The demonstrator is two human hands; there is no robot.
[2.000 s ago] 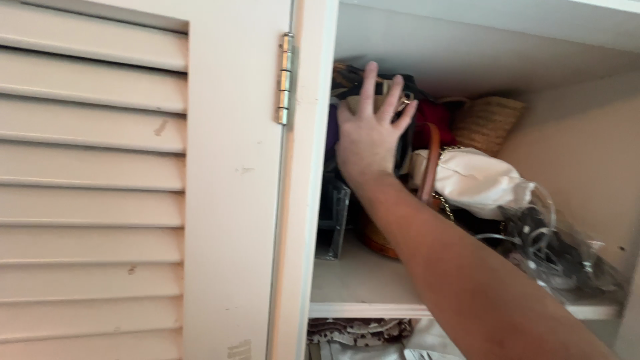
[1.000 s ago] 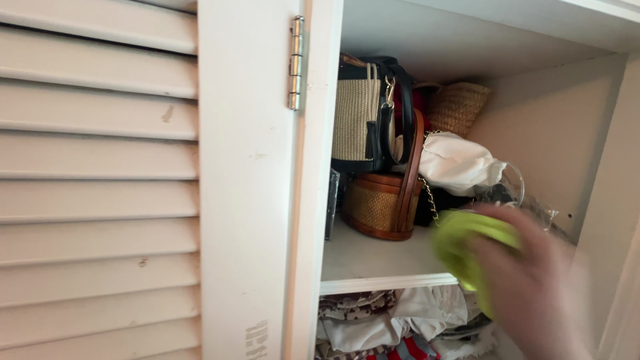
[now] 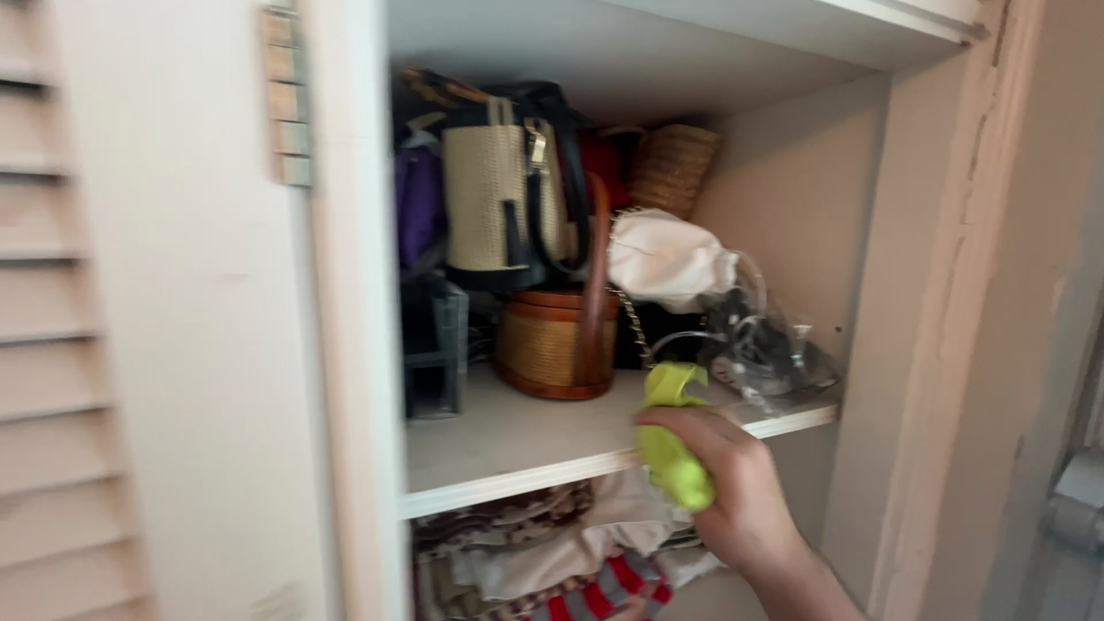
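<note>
My right hand (image 3: 733, 466) is closed around a lime-green item (image 3: 668, 448), soft-looking and blurred, at the front edge of the upper shelf. Behind it and to the left stands a woven basket bag (image 3: 542, 345) with a brown rim and handle. A beige and black handbag (image 3: 487, 198) rests above that basket bag. Right of the handle lies a white pouch (image 3: 668, 259), with a gold chain beside it. A clear plastic bag (image 3: 776, 362) holding dark and white things is just beyond my hand. A small part of a hand, perhaps my left, shows at the bottom edge; its grip is hidden.
A louvered door (image 3: 190, 345) with a brass hinge (image 3: 287, 95) is on the left. The shelf edge (image 3: 517, 485) crosses below the bags. Folded fabrics (image 3: 552, 535) fill the lower shelf. Further in are a purple item (image 3: 418, 203), a dark plastic holder (image 3: 435, 345) and a wicker basket (image 3: 674, 168).
Two seconds ago a hand was on the bags at the upper left. One second ago my right hand held the lime-green item at the lower right; it remains in my grasp by the shelf edge.
</note>
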